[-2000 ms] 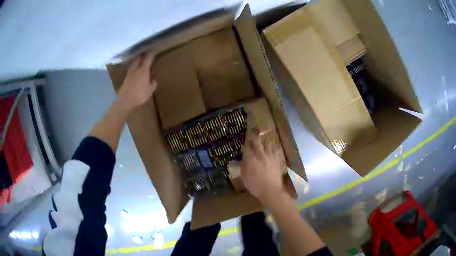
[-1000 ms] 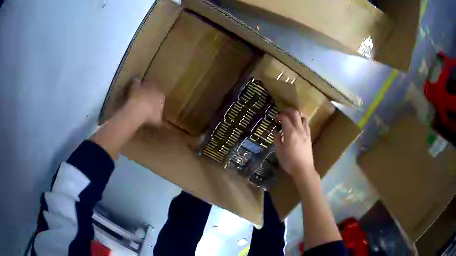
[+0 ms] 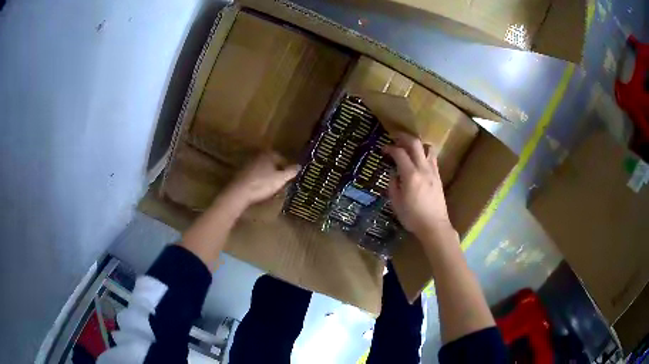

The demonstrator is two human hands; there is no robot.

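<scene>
A large open brown carton [image 3: 299,259] lies before me with its flaps out. Inside, an inner carton [image 3: 274,85] fills the far left part. Small packed parts [image 3: 331,167] in dark and gold rows, under clear plastic, lie beside it at the right. My right hand [image 3: 420,186] is over the right edge of the parts, at a raised cardboard flap; its fingertips are bent and partly hidden. My left hand [image 3: 265,178] is over the left edge of the parts, slightly blurred, and I cannot tell whether it grips anything.
Another brown carton [image 3: 484,21] stands beyond at the upper right. More cardboard [image 3: 598,220] lies at the right. A red stool [image 3: 526,327] is at the lower right, and another red object [image 3: 633,92] at the right edge. A yellow floor line [image 3: 523,160] runs between them. A metal frame is at lower left.
My left hand has moved from the carton's left side to the left edge of the parts. My right hand has moved from the inner box's side to the parts' right edge. The view has turned.
</scene>
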